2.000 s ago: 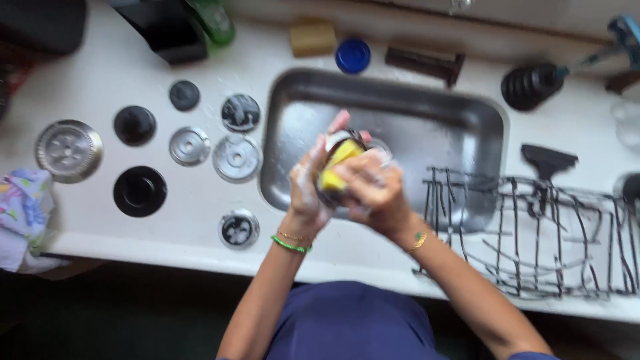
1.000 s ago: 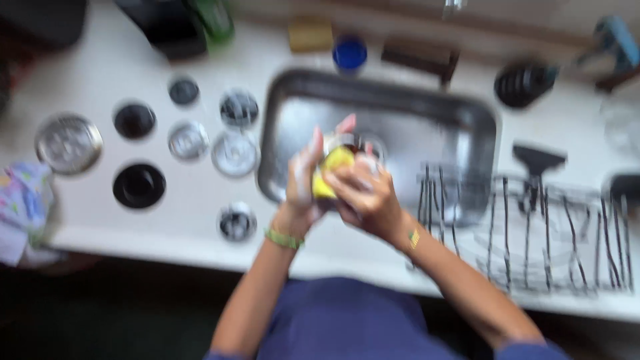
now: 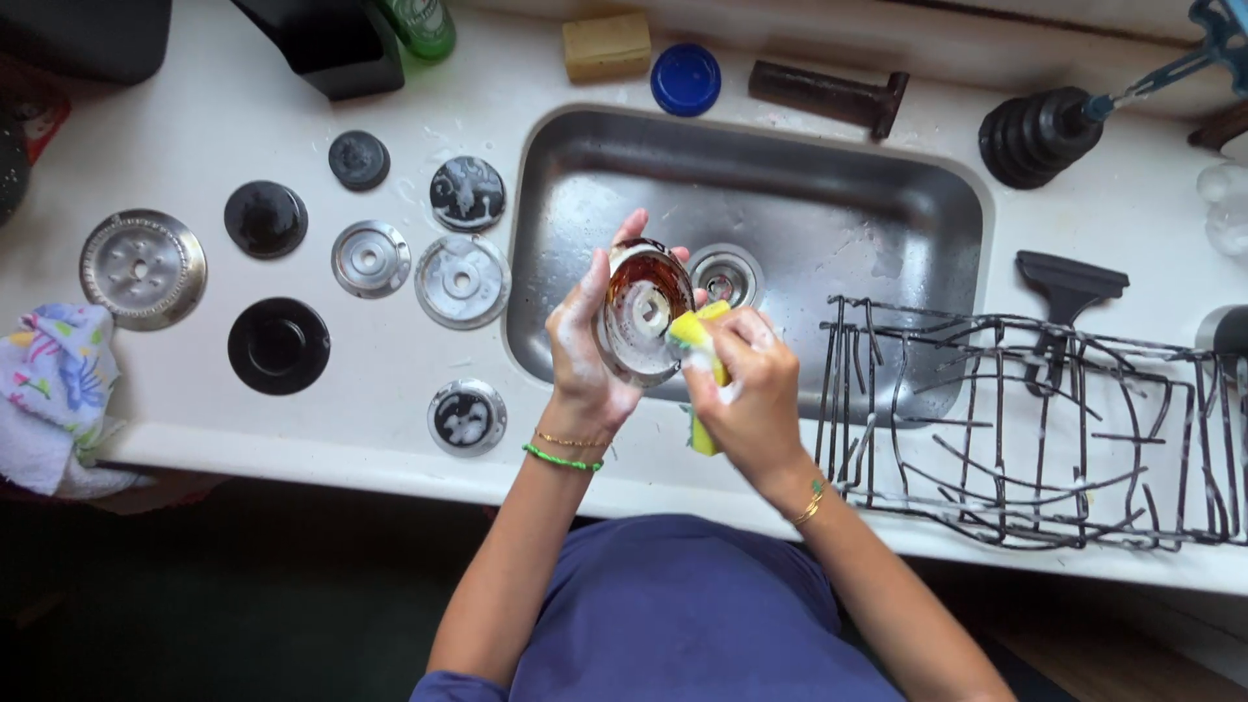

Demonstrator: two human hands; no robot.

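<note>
Over the front of the steel sink (image 3: 829, 175), my soapy left hand (image 3: 585, 361) holds a round metal burner part (image 3: 648, 307) tilted, its brownish inner side and central hole showing. My right hand (image 3: 746, 390) grips a yellow sponge (image 3: 710, 434) with suds on it, against the part's right rim. Left of the sink lie burner rings (image 3: 462, 280), (image 3: 370, 258) and a larger one (image 3: 143, 269), black burner caps (image 3: 279, 346), (image 3: 266, 219), (image 3: 359, 160), and sudsy burner parts (image 3: 468, 193), (image 3: 467, 417).
Black wire pan grates (image 3: 999, 429) overlap the sink's right front corner, beside a black squeegee (image 3: 1068, 283). Behind the sink are a yellow soap bar (image 3: 606, 47), a blue lid (image 3: 685, 80), a dark T-shaped object (image 3: 829, 96) and a black plunger (image 3: 1041, 136). A floral cloth (image 3: 58, 390) hangs at left.
The burner part is now tilted with its inner side in view, where my hands and the sponge largely covered it before. My right hand has shifted to its right rim.
</note>
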